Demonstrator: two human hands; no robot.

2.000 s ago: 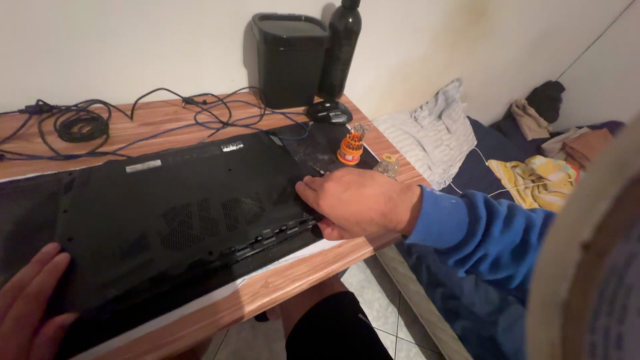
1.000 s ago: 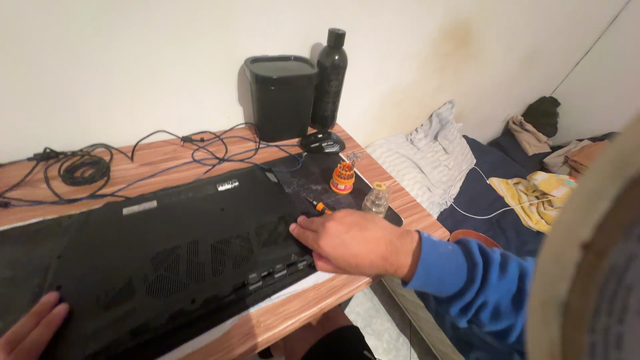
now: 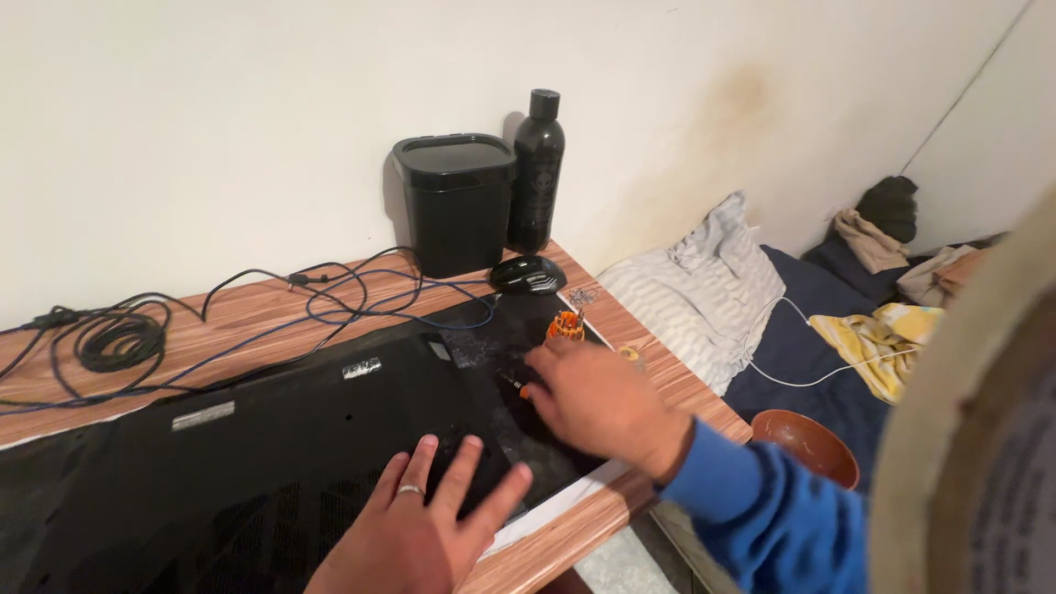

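A black laptop (image 3: 272, 445) lies underside up on a dark mat (image 3: 495, 346) on the wooden desk. My left hand (image 3: 425, 511), with a ring on one finger, rests spread over the laptop's right part. My right hand (image 3: 602, 396) is over the mat, its fingers at an orange screwdriver bit holder (image 3: 564, 325). A small screwdriver (image 3: 516, 385) with an orange handle lies partly under that hand; whether the fingers grip it cannot be told. Behind the right hand, a small clear jar (image 3: 632, 355) is mostly hidden.
A black mouse (image 3: 528, 275), a lidded black bin (image 3: 456, 202) and a black bottle (image 3: 536, 173) stand at the back. Tangled cables (image 3: 132, 334) run along the desk's rear. Right of the desk are a striped pillow (image 3: 701, 289), a yellow-and-white cloth (image 3: 874, 342) and a brown bowl (image 3: 804, 445).
My left hand has moved from the laptop's left part to its right part. My right hand has left the laptop's right edge and moved to the bit holder.
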